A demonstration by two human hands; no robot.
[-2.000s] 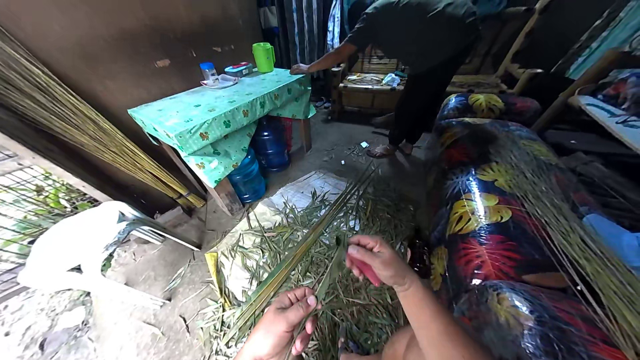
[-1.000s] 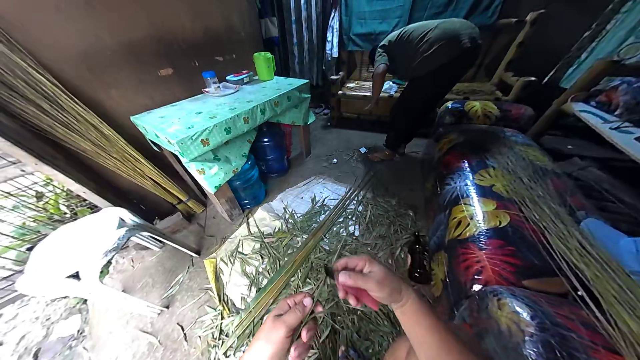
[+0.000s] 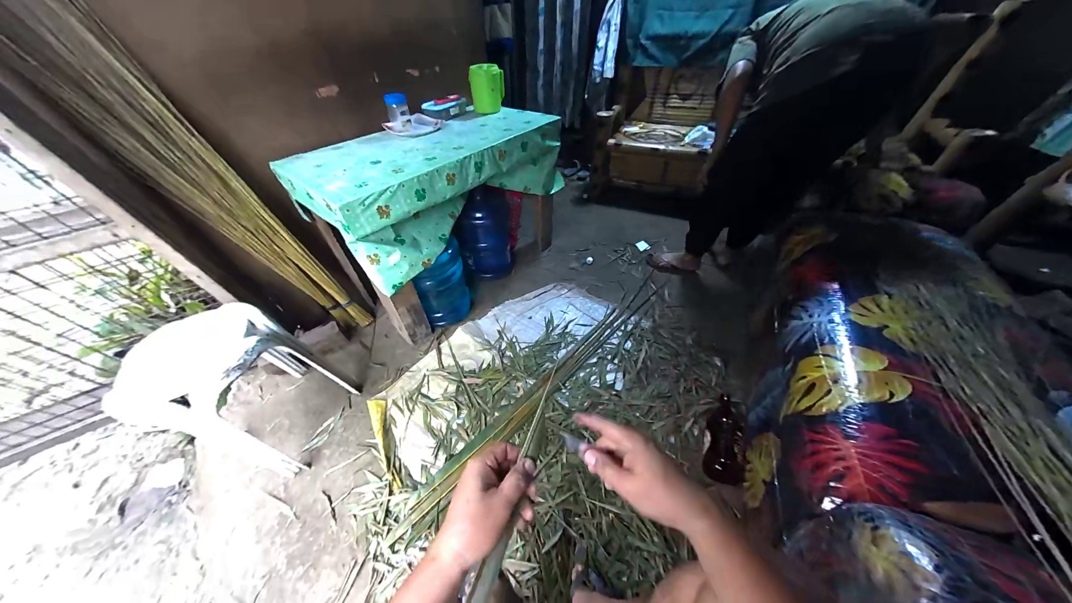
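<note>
My left hand (image 3: 494,494) pinches a long green palm leaf strip (image 3: 536,427) between thumb and fingers, low in the middle of the view. To its right, my right hand (image 3: 632,469) has its index finger stretched out, with a small grey blade-like piece (image 3: 574,442) by the thumb and fingers. A long bundle of leaf strips (image 3: 502,419) runs diagonally beneath the hands. Around and under it lies a pile of short green leaf cuttings (image 3: 662,402), partly on a pale sack (image 3: 553,306).
A plastic-covered floral roll (image 3: 846,402) bearing thin stalks lies at right, beside a brown glass bottle (image 3: 724,442). A cloth-covered table (image 3: 419,167) and a tipped white plastic chair (image 3: 193,360) stand left. Behind, a person (image 3: 779,109) bends near a wooden bench (image 3: 657,159).
The person behind has bent down and drawn the arm away from the table since the first frame. My right hand's index finger now extends, where the fingers were curled before.
</note>
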